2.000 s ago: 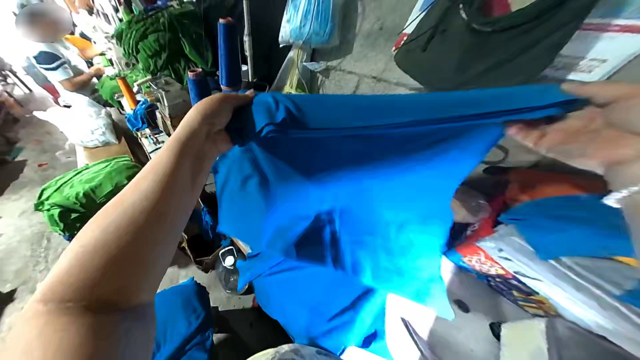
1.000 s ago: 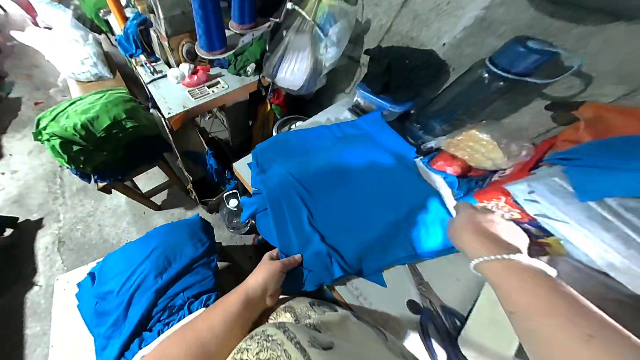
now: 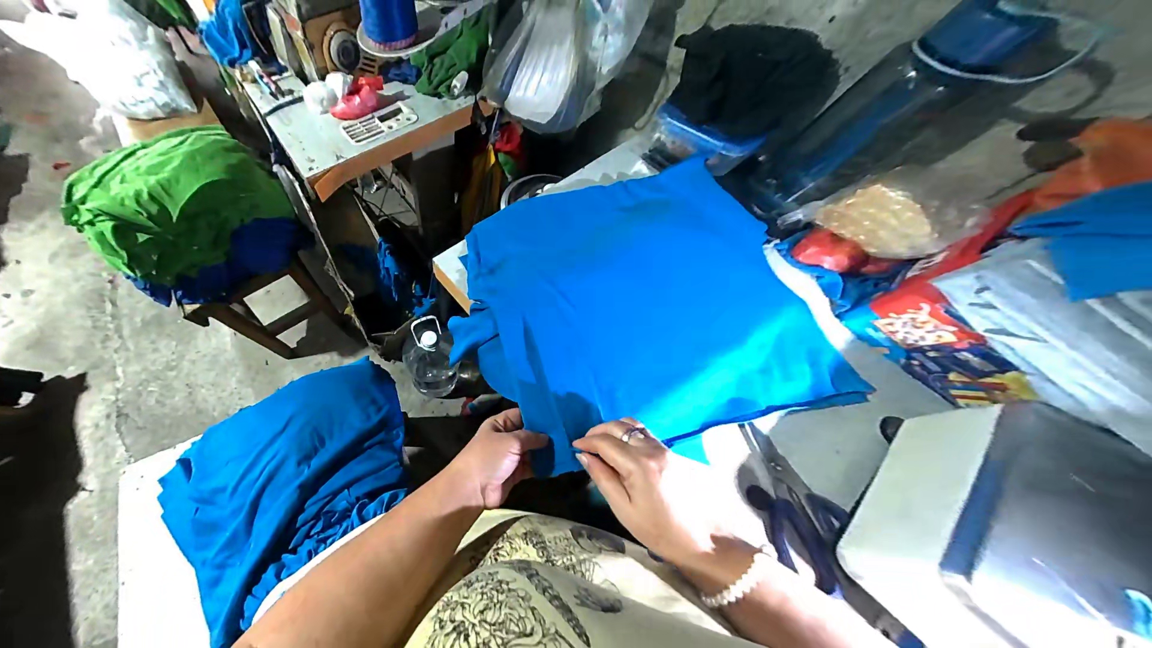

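Note:
Blue fabric (image 3: 630,297) lies spread over the sewing table in front of me, its near edge hanging at my lap. My left hand (image 3: 506,454) pinches that edge between thumb and fingers. Close to its right, my right hand (image 3: 630,477), with a ring and a white beaded bracelet, grips the same edge with its fingertips. A second heap of blue fabric (image 3: 297,468) rests on a white surface at the lower left. Scissors (image 3: 792,513) with dark handles lie right of my right hand, partly in glare.
A sewing machine head (image 3: 1008,522) is at the lower right. Plastic packages (image 3: 936,324), a large blue bottle (image 3: 909,108) and a black cloth (image 3: 751,81) lie beyond. Green fabric (image 3: 171,198) covers a wooden stool at left. A clear jug (image 3: 430,360) stands below the table's left edge.
The blue fabric, held up and stretched between both hands two seconds ago, now lies on the table. My right hand has come left from the fabric's right side to beside my left hand. The view has tilted down.

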